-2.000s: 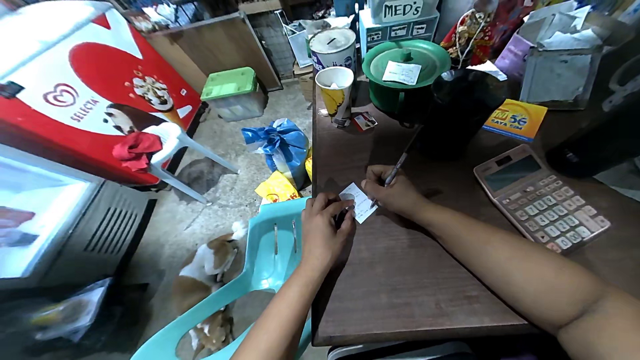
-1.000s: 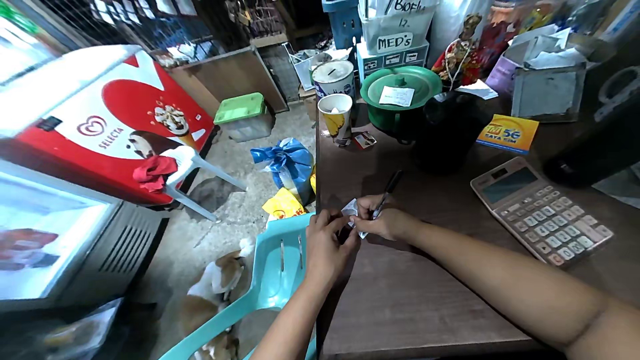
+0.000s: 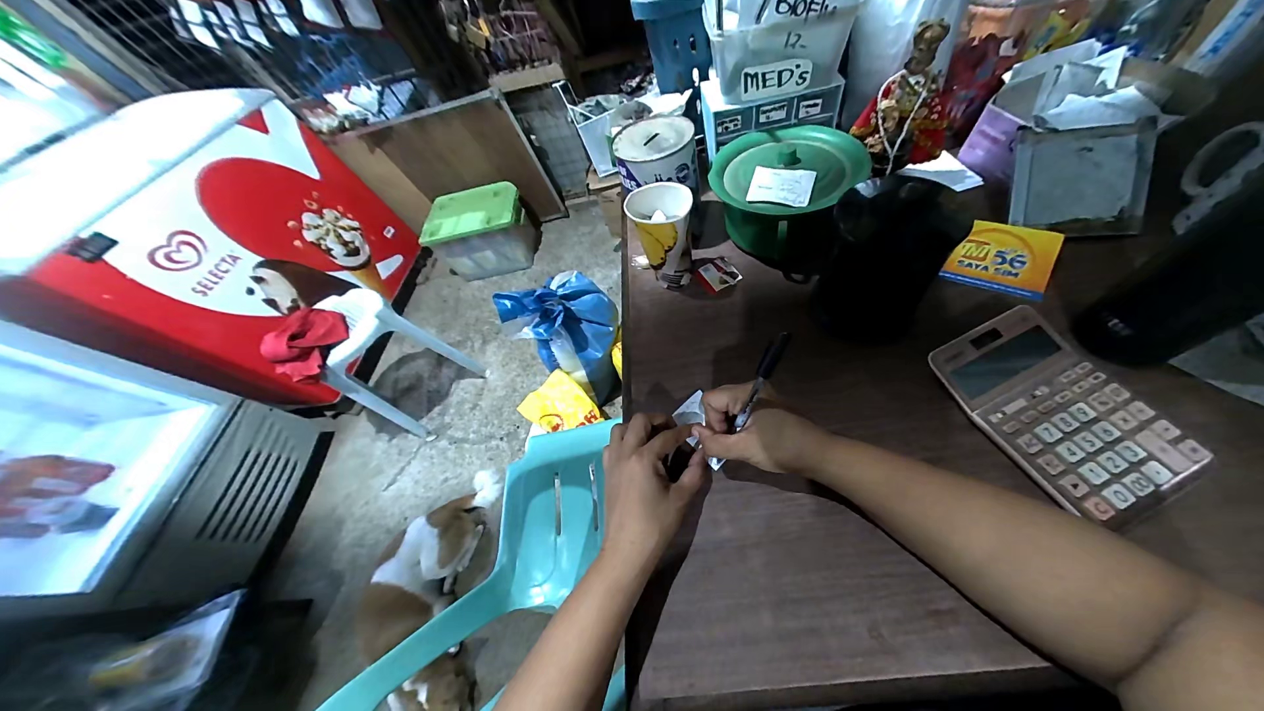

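Observation:
At the left edge of the brown tabletop point(image 3: 849, 602), both hands meet over a small white slip of paper point(image 3: 690, 407). My right hand point(image 3: 755, 430) holds a dark pen point(image 3: 760, 380), its capped-looking end pointing up, while the fingertips also touch the paper. My left hand point(image 3: 652, 464) pinches the slip's near side between thumb and fingers. Much of the paper is hidden beneath the fingers. To the right lies a pinkish calculator point(image 3: 1071, 415) with a grey display.
Behind my hands stand a paper cup point(image 3: 660, 232), a lidded green pot point(image 3: 790, 173) and a dark rounded object point(image 3: 884, 257). A black bottle point(image 3: 1175, 276) is at right. A turquoise plastic chair point(image 3: 543, 523) adjoins the table; a brown-and-white dog point(image 3: 430, 553) lies left of it.
The right hand has moved left against the left hand, and its fingers now touch the slip. The pen stands more upright. More of the slip is covered than two seconds ago.

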